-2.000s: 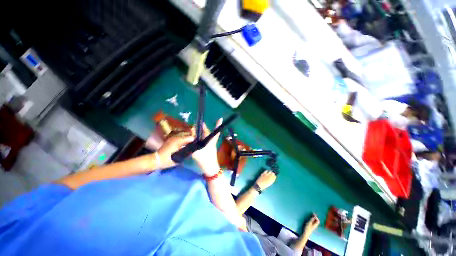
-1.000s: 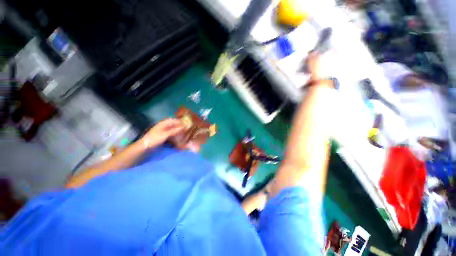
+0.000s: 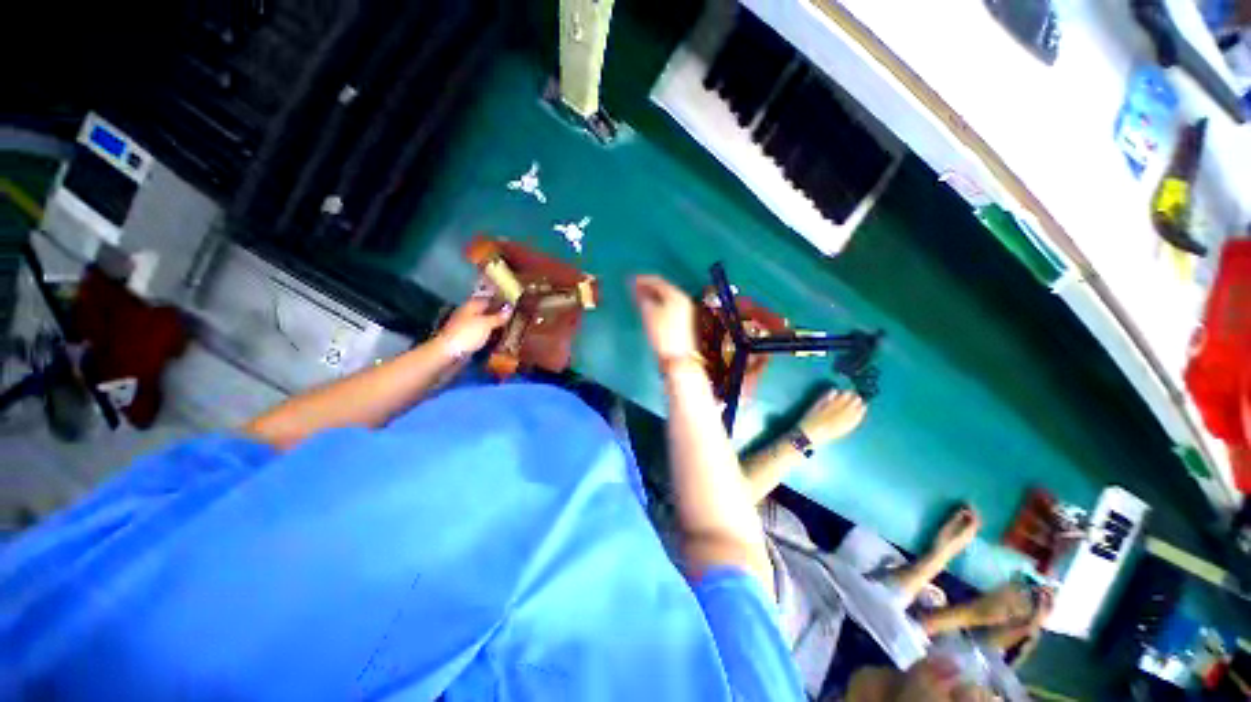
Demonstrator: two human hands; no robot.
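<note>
The reddish-brown assembly fixture (image 3: 552, 332) with tan clamp-like parts lies on the green mat, with no black legs on it. My left hand (image 3: 473, 327) touches its near left side; whether the fingers grip a clamp part is unclear. My right hand (image 3: 665, 313) is above the mat between this fixture and a second one. Its fingers are curled and blurred, and I cannot tell if they hold anything. Two silver-white hub brackets (image 3: 527, 183) lie loose beyond the fixture. A black three-legged base assembly (image 3: 742, 346) sits on the second fixture.
Black slotted trays (image 3: 343, 151) are stacked at the upper left. A white tray of black parts (image 3: 789, 130) lies below the white shelf (image 3: 960, 82). Another person's hand (image 3: 834, 412) is near small black parts (image 3: 859, 359). A yellow-black tool (image 3: 1177, 192) is on the shelf.
The black assembly held in both hands two seconds ago is gone from them. My right arm reached over the shelf one second ago and is now back over the mat. The view has shifted.
</note>
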